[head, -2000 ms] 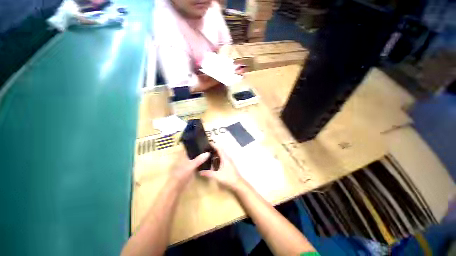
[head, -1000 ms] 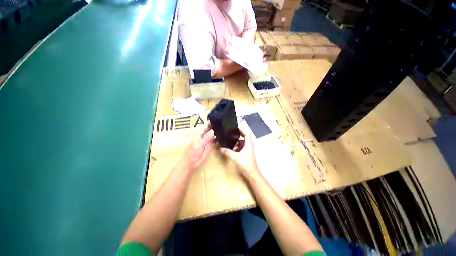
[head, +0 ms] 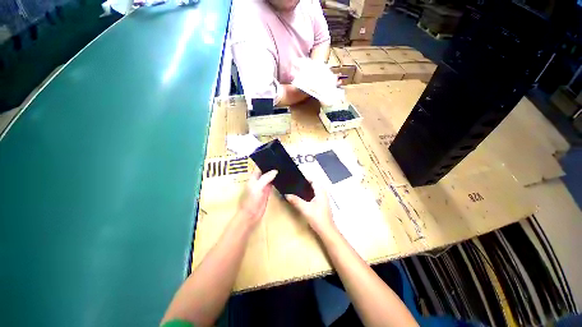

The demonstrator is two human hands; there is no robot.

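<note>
A black oblong housing (head: 281, 167) is held above the cardboard-covered bench, tilted with its far end toward the upper left. My left hand (head: 257, 191) grips its left side, with the thumb on the top face. My right hand (head: 314, 205) holds its near right end. The fingers under the housing are hidden. A flat black panel (head: 334, 167) lies on the white sheet (head: 355, 207) to the right of the housing.
A pale bin (head: 268, 122) with a dark slab and a small tray (head: 342, 122) of tiny black pieces stand beyond. A tall black stack (head: 440, 121) stands at right. The green conveyor belt (head: 115, 147) runs at left. A person in pink holds white paper opposite.
The housing has turned from near upright to a slant, with its far end toward the left. My left hand has closed onto its side. The camera view has shifted slightly.
</note>
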